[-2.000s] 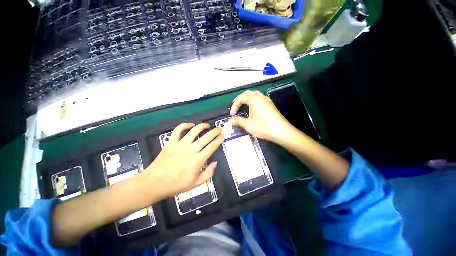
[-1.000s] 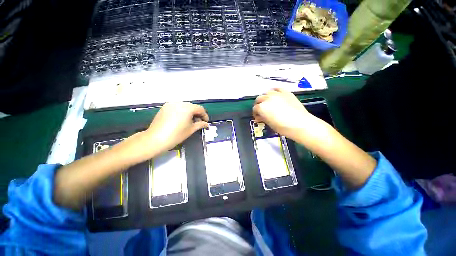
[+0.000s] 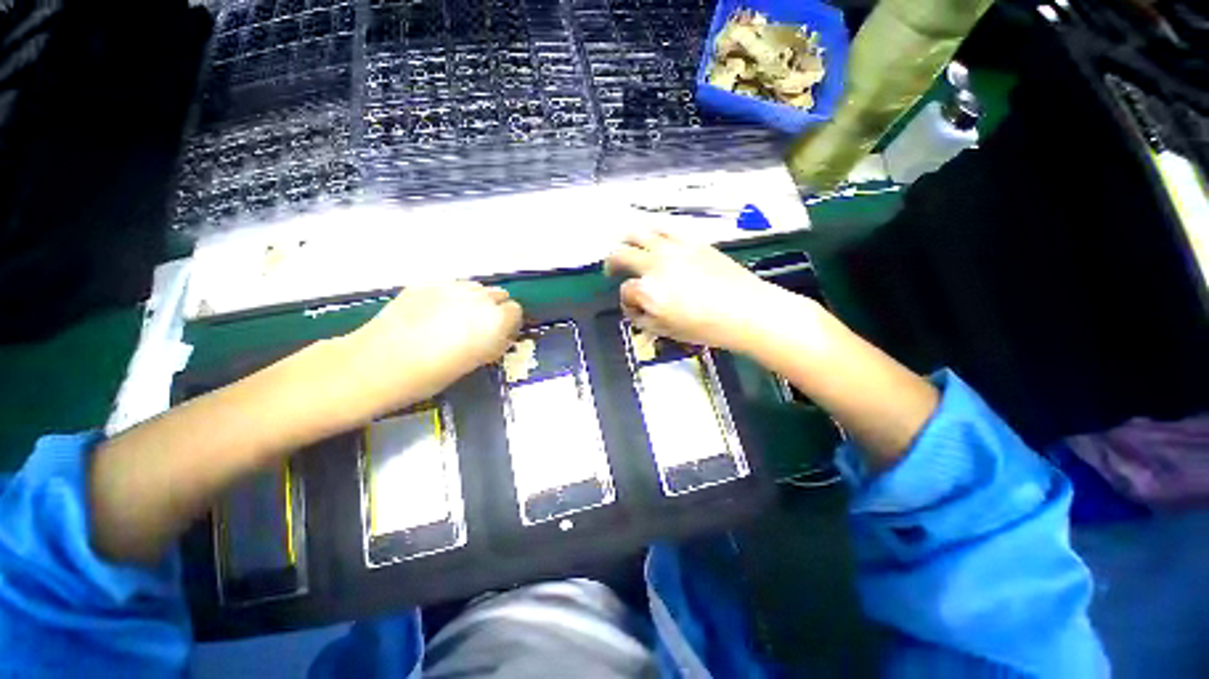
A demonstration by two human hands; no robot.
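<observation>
A black foam tray [image 3: 485,458] holds a row of open-backed phones with white middles and silvery outlines. My left hand [image 3: 451,325] is curled at the top left corner of the second phone from the right [image 3: 557,444]. My right hand [image 3: 670,289] is above the top end of the rightmost phone [image 3: 686,418], thumb and forefinger bent towards each other. Anything at either hand's fingertips is hidden or too small to tell. Pale golden shapes show at the camera ends of both phones. My left hand and forearm partly cover the two left phones.
A white board [image 3: 438,246] behind the tray bears tweezers [image 3: 683,210] and a blue triangular pick [image 3: 753,218]. Beyond are clear blister trays [image 3: 451,100], a blue bin of tan scraps [image 3: 736,109] and a yellow-green wrapped pole [image 3: 882,86]. A dark phone [image 3: 796,281] lies right of the tray.
My left hand, earlier spread over the second phone from the right, is now curled at its top left corner. My right hand stays near the rightmost phone's top end. The view has shifted.
</observation>
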